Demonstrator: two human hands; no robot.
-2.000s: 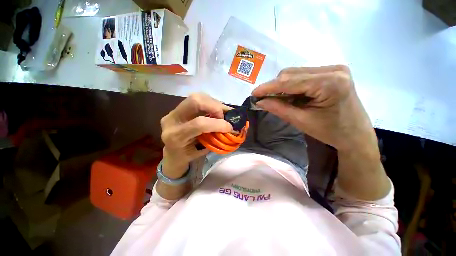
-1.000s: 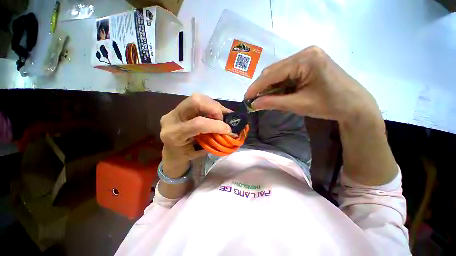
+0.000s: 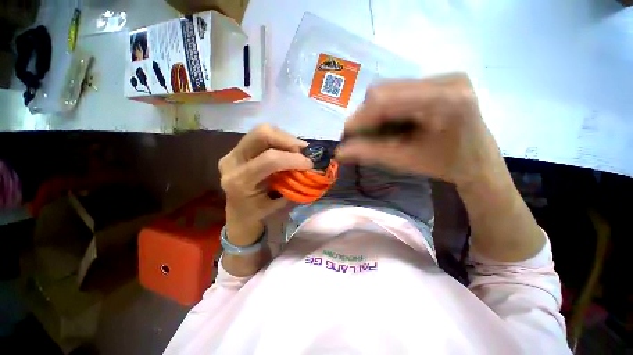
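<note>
My left hand [image 3: 260, 170] holds the coiled orange cord [image 3: 303, 186] above my lap, its fingers on the black plug end [image 3: 319, 154]. My right hand [image 3: 423, 132] is just right of the plug, blurred, with thumb and fingertips pinched together. A thin dark item [image 3: 392, 130] shows between its fingers; I cannot tell what it is. The clear plastic tray [image 3: 291, 76] lies on the table, with the orange QR insert card [image 3: 334, 82] on it. The retail box [image 3: 170, 55] lies on its side left of the tray.
The white table [image 3: 541, 90] spans the top. At far left lie a black strap [image 3: 31, 59], a clear bag [image 3: 59, 93] and a thin yellow tool [image 3: 74, 29]. A brown carton edge [image 3: 218, 5] is behind the box. An orange-red stool [image 3: 173, 260] and open cartons [image 3: 69, 236] are below left.
My right hand has shifted slightly at the plug end and is now blurred. The cord and my left hand have moved only slightly. The things on the table are unmoved apart from a small camera shift.
</note>
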